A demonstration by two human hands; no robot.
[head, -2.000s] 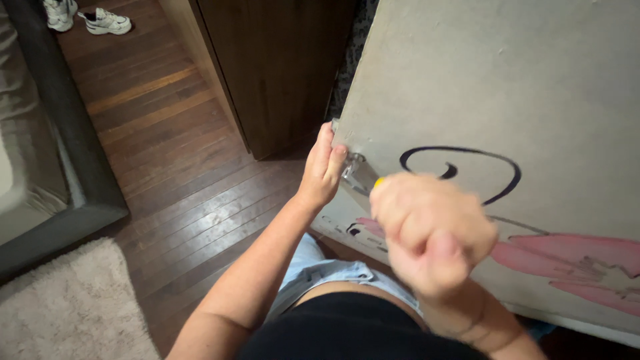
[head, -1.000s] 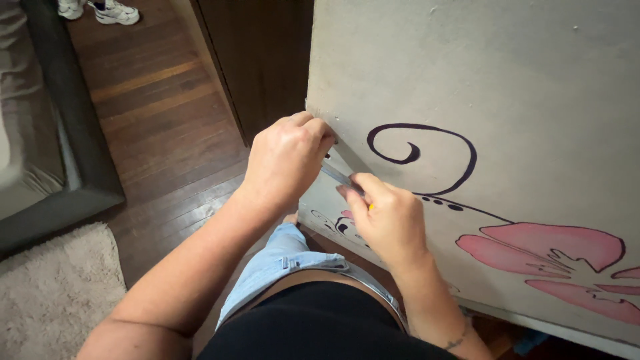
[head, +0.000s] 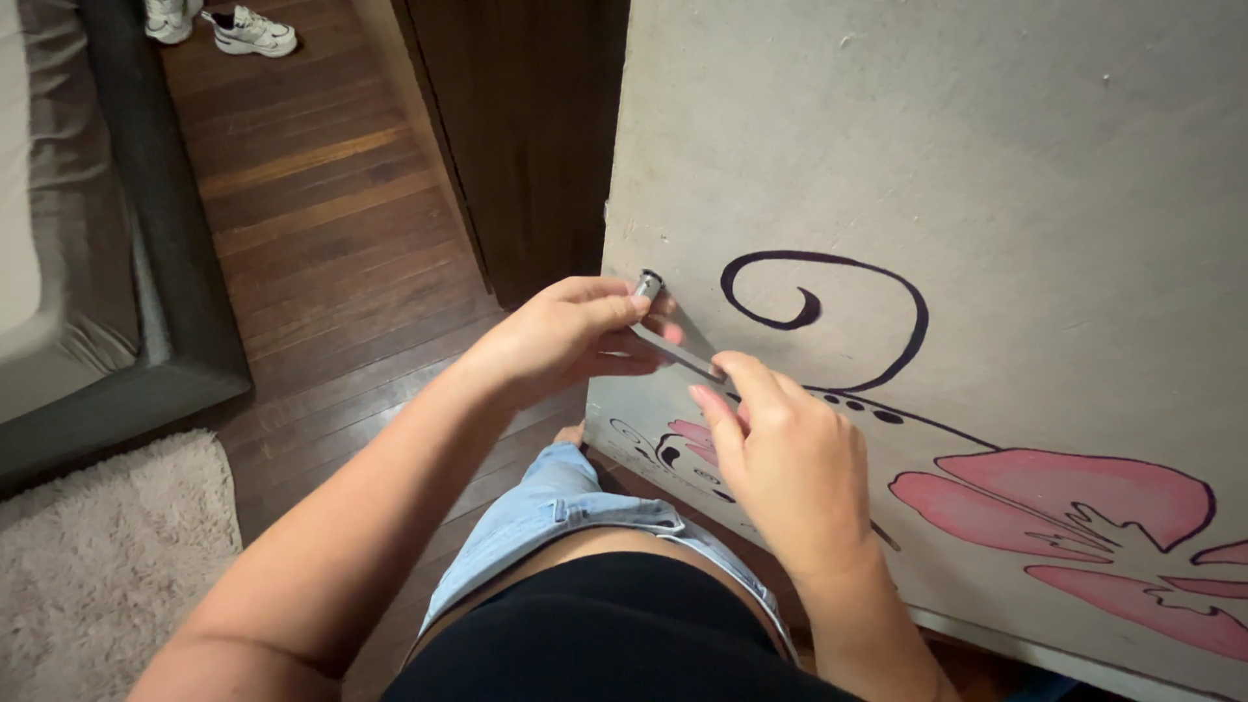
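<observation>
A metal lever door handle (head: 682,353) stands out from a pale painted door (head: 780,175), near its left edge. My left hand (head: 575,327) grips the handle close to its round neck (head: 648,284), thumb on top. At the lever's far end is my right hand (head: 780,434), thumb and forefinger pinching the tip. A thin rod (head: 885,536) shows beyond my right wrist; whether that hand holds it, I cannot tell. Black scrollwork (head: 921,322) and pink flowers (head: 1082,492) decorate the door's face.
A dark wooden cabinet or panel (head: 517,136) stands behind the door's edge. To the left are a grey upholstered bed frame (head: 200,322), a shaggy rug (head: 127,536) and white sneakers (head: 255,31) on the wooden floor (head: 322,185). My bare foot (head: 571,432) is near the door.
My right hand was a raised, blurred fist near the lever; now its fingertips are on the lever's end. My left hand has gone from the door's edge to the handle's neck.
</observation>
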